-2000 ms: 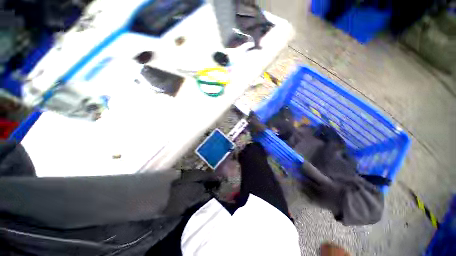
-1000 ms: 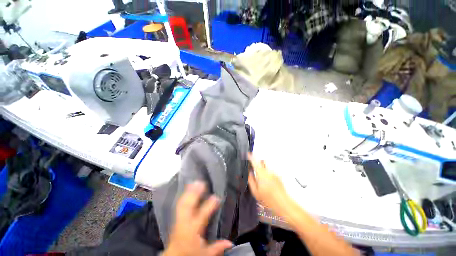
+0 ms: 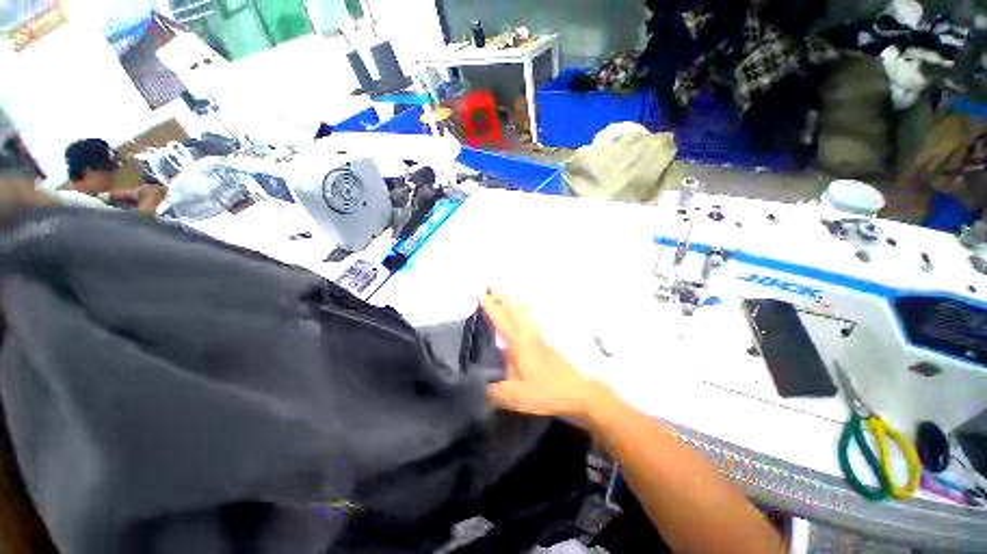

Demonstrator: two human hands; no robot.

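A large dark grey garment (image 3: 249, 379) fills the lower left, raised in front of me and hanging over the table's front edge. My right hand (image 3: 536, 363) is at its right end, holding the edge near a folded dark piece, with the fingers pointing up and away. A blurred skin-toned patch at the upper left edge looks like my left hand (image 3: 20, 193), at the garment's raised top corner; its fingers are not clear. The white sewing machine with JACK lettering (image 3: 779, 284) stands to the right, with no garment under its needle area.
A black phone (image 3: 790, 348) and green-and-yellow-handled scissors (image 3: 879, 449) lie at the right. A second sewing machine (image 3: 344, 195) stands at the back left. A person (image 3: 97, 173) sits beyond it. A red stool (image 3: 481, 117), blue crates and fabric heaps are behind the table.
The view has tilted up and swung. The garment, which lay lengthwise on the table, is now lifted and spread to the left. My left hand has moved from low centre towards the upper left.
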